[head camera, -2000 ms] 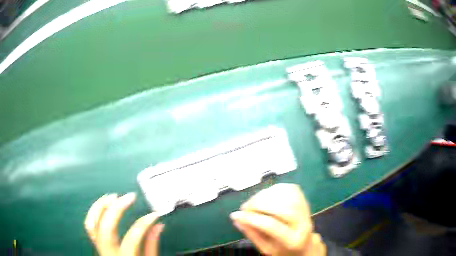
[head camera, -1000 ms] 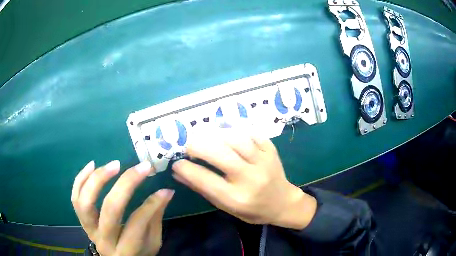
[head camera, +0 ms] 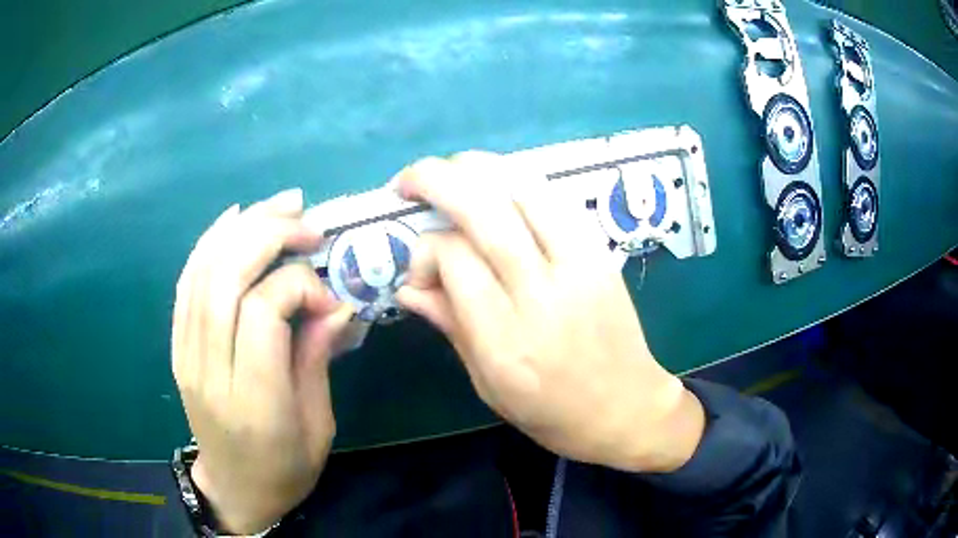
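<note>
A silver metal frame [head camera: 573,179] lies on the green bench in front of me, its scalloped edge towards me. A blue-purple round disc unit [head camera: 375,268] shows at its left opening behind a pale U-shaped tongue. Another disc unit [head camera: 637,200] shows at the right opening. My left hand [head camera: 257,342] grips the left end of the frame, fingertips beside the left disc. My right hand [head camera: 546,315] lies over the middle of the frame and hides the middle opening; its thumb and index finger are at the left disc's lower right. Whether they pinch a small part is hidden.
Two part-filled frames stand to the right on the green bench [head camera: 504,84], the nearer [head camera: 779,189] and the farther [head camera: 857,158], each with two black-ringed discs at the near end and an opening without a disc at the far end. The bench's curved near edge runs below my hands.
My left hand has moved up and right onto the frame's left end. My right hand has shifted slightly right and up, with fingers around the left disc. Frame and part-filled frames appear slightly further right.
</note>
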